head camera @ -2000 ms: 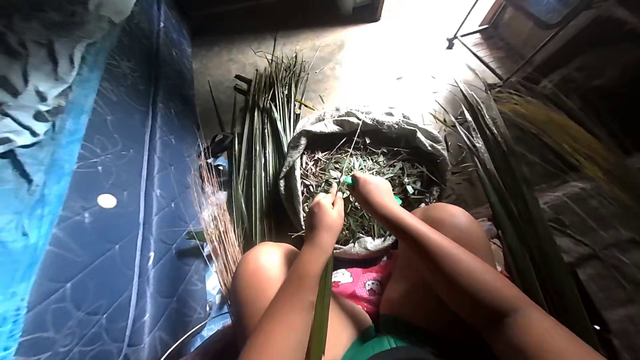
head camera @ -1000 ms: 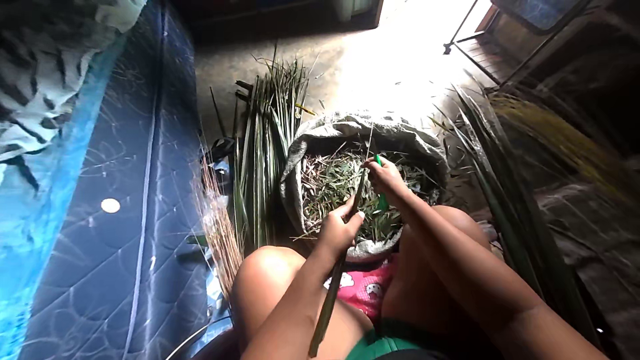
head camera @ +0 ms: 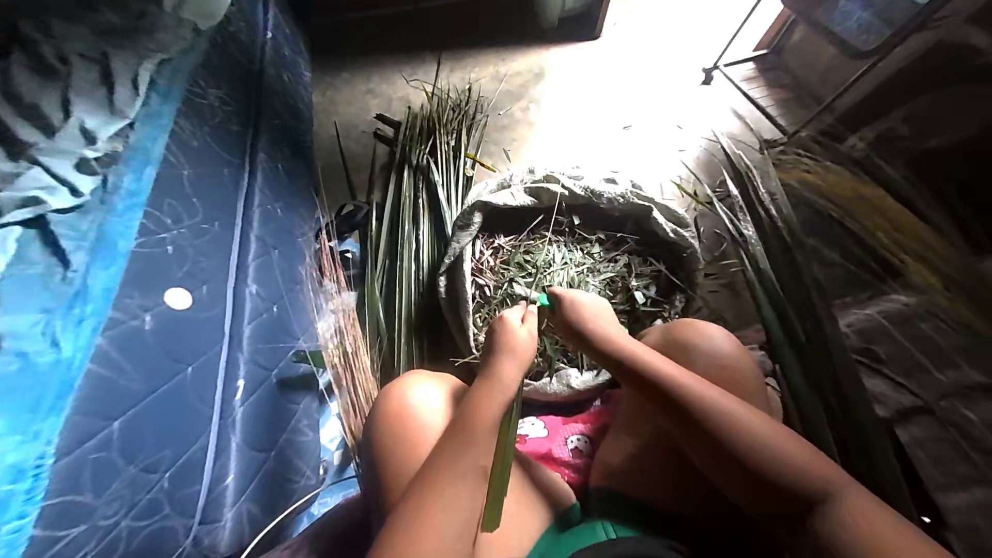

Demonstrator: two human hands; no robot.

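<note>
My left hand (head camera: 511,337) is closed on a long green palm leaf strip (head camera: 502,465), whose wide end hangs down over my lap. From the front of the hands a thin pale midrib (head camera: 553,225) sticks up over the sack. Close beside the left hand, my right hand (head camera: 581,318) grips a small knife by its green handle (head camera: 544,299); the blade lies near the left fingertips and is partly blurred. Both hands are above an open woven sack (head camera: 570,381) with a rolled rim, which holds green and brown leaf shreds (head camera: 589,263).
A bundle of long palm leaves (head camera: 411,232) lies left of the sack, with thin brown midribs (head camera: 341,341) nearer me. More palm leaves (head camera: 790,310) lie at the right. A blue quilted mattress (head camera: 186,364) stands along the left side. A metal frame (head camera: 752,101) is at the upper right.
My hands have come together again after being farther apart one second ago. The left hand has moved forward, and the strip hangs more upright than it did then.
</note>
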